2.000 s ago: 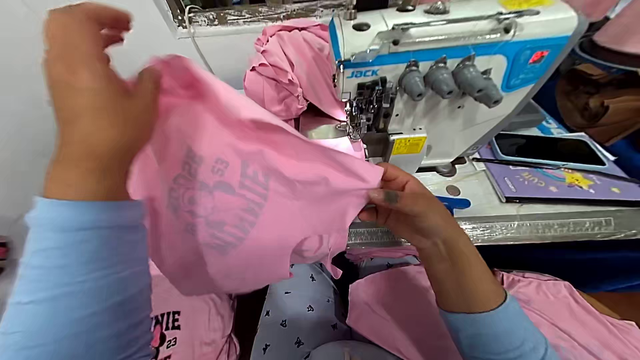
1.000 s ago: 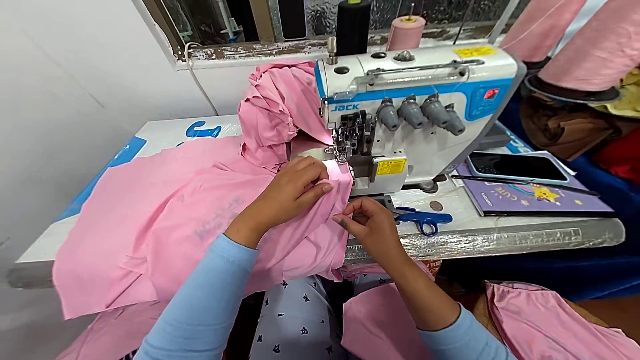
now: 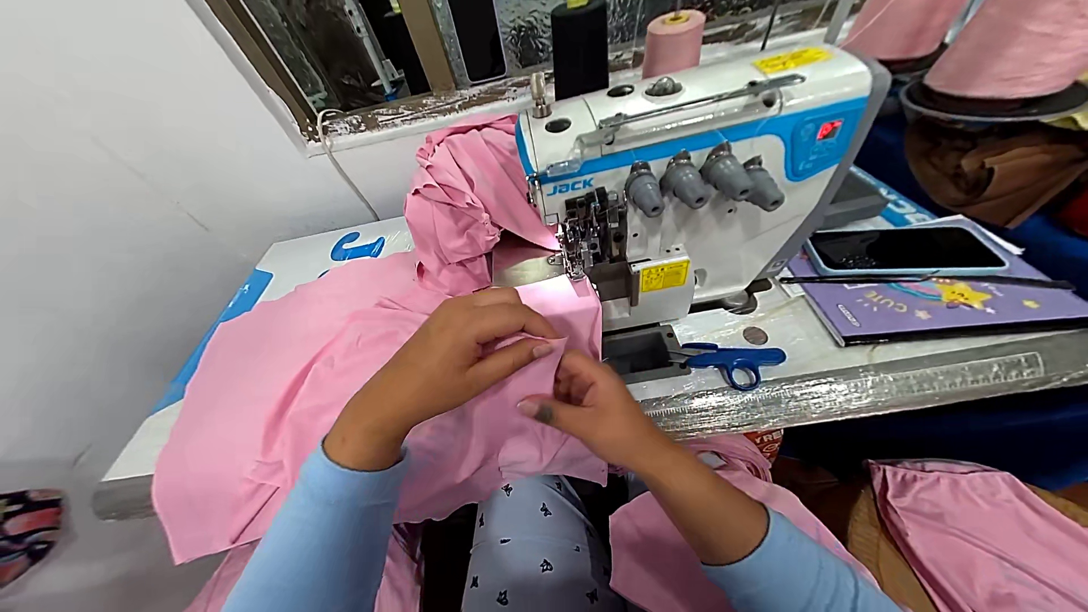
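Pink knit fabric (image 3: 314, 374) lies over the left part of the machine table and hangs past its front edge. My left hand (image 3: 450, 365) pinches the fabric edge between thumb and fingers, just in front of the presser foot. Close beside it on the right, my right hand (image 3: 595, 408) grips the same edge. The far end of the fabric reaches under the presser foot (image 3: 575, 263) of a white and blue Jack overlock machine (image 3: 731, 127), where a lamp lights it. A bunched pink fabric pile (image 3: 463, 200) rests behind, left of the needle area.
Blue thread snips (image 3: 739, 359) lie right of the machine's front. A phone (image 3: 905, 251) rests on a purple notebook (image 3: 952, 306). Black (image 3: 580, 51) and pink thread cones (image 3: 673, 42) stand behind the machine. More pink pieces (image 3: 977, 527) lie below the table at right.
Two seconds ago the fabric was held up in front of the machine, print showing; now it lies on the table with one end at the presser foot. Since one second ago, both hands remain near that edge.
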